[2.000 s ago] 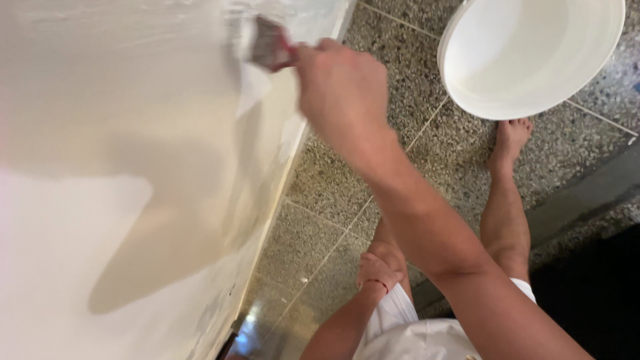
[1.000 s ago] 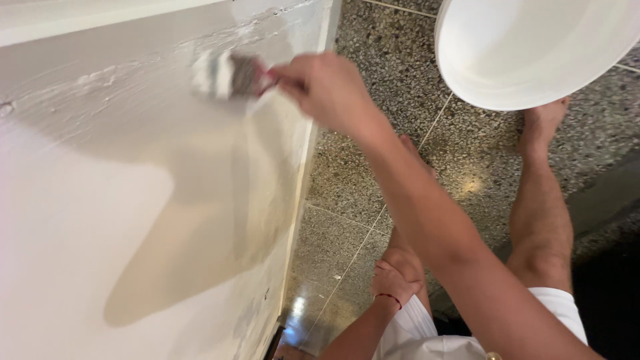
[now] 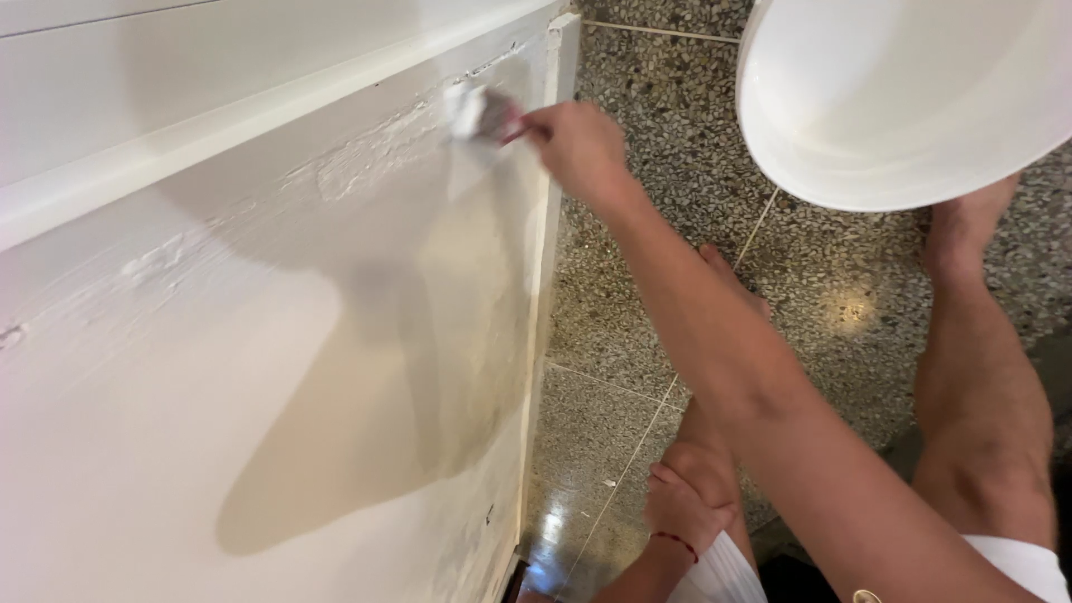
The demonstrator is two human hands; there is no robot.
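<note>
My right hand (image 3: pixel 578 151) is closed round the red handle of a paintbrush (image 3: pixel 488 115), whose bristles carry white paint and lie against the upper part of a white wall (image 3: pixel 352 218), close to its right end. The brush is slightly blurred. Rough, uneven patches run along the wall under a white ledge (image 3: pixel 251 109). My left hand (image 3: pixel 687 508), with a thin red bracelet at the wrist, rests on my left knee and holds no tool.
A large white tub (image 3: pixel 888 109) stands at the upper right, near my right foot. Speckled terrazzo floor tiles (image 3: pixel 620 410) lie under my feet. A white baseboard (image 3: pixel 540 285) runs along the wall's lower edge. The wall bears a broad shadow.
The brush in my right hand has moved along the wall, and white paint shows on its bristles. My left hand stays on the knee. The view has shifted, showing more of the ledge.
</note>
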